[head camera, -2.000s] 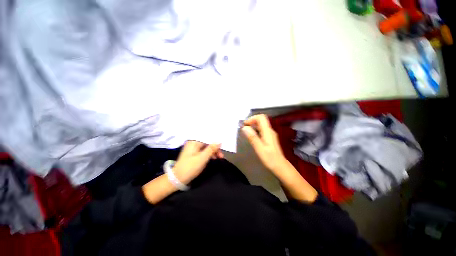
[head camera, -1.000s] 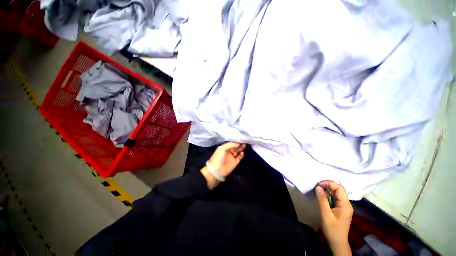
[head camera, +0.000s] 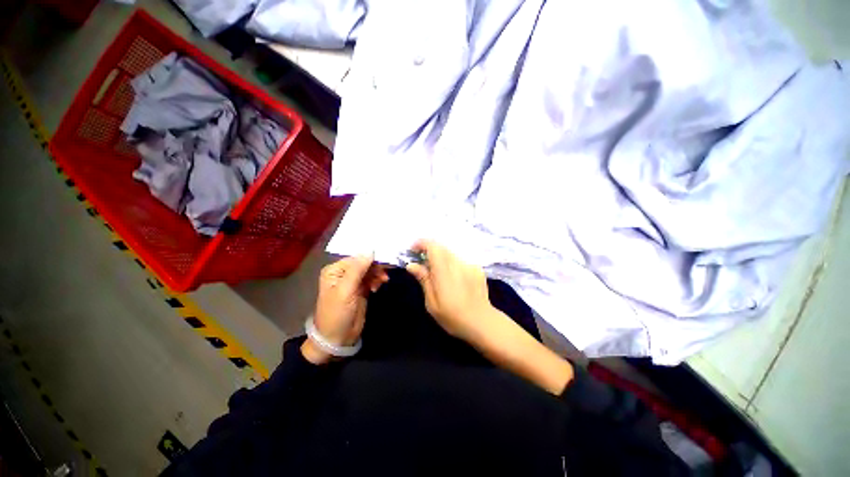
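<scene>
A light grey-lilac work jacket lies spread over the table, its near edge hanging over my lap. My left hand wears a pale band at the wrist and pinches the jacket's bottom edge near its left corner. My right hand is just right of it at the same edge. It holds small dark metal thread snips, mostly hidden in the fingers, with the tips at the cloth. Loose threads are too small to see.
A red perforated crate with grey garments stands on the floor at left, beside yellow-black floor tape. More grey garments lie at the top left. The pale table shows at right. Red and grey items show below its edge.
The view has swung left, bringing the crate into sight. My right hand has moved left along the hem with the snips, close to my left hand, which now pinches the edge near the left corner.
</scene>
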